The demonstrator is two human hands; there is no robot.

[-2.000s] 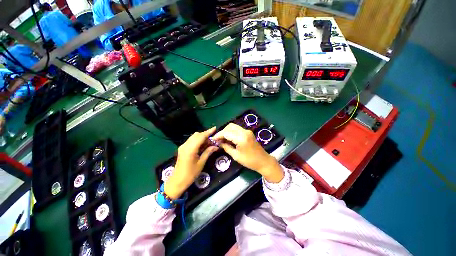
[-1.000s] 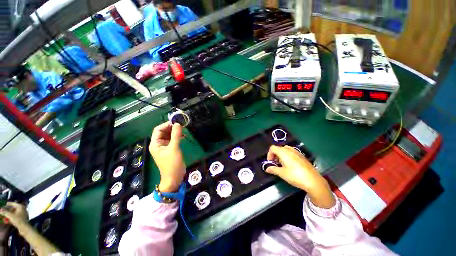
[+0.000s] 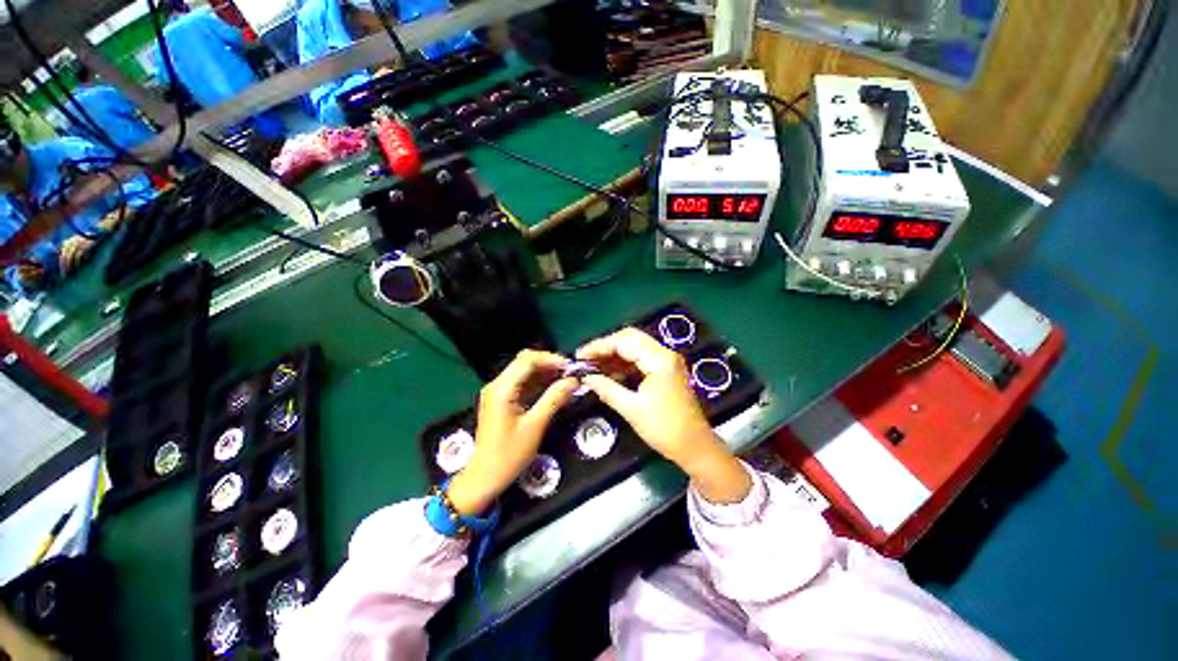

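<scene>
My left hand (image 3: 519,420), with a blue wrist strap (image 3: 455,517), and my right hand (image 3: 652,400) meet above the component tray (image 3: 643,455). Their fingertips pinch a small watch module (image 3: 581,371) between them, mostly hidden by the fingers. The black tray holds several round modules, white-faced ones at the left and middle and two dark-faced ones at the right end. Another round module (image 3: 402,279) with a dark face and bright ring sits at the left side of the black test fixture (image 3: 472,278), below its red handle (image 3: 398,145).
Two white power supplies (image 3: 718,174) (image 3: 881,194) with red digits stand behind the tray. A filled black tray (image 3: 256,497) and a near-empty one (image 3: 158,387) lie at left. A red case (image 3: 904,439) is at lower right. People in blue are across the bench.
The module my left hand held up at the fixture one second ago now sits there. Both hands have come together over the tray around a module. The camera view has shifted.
</scene>
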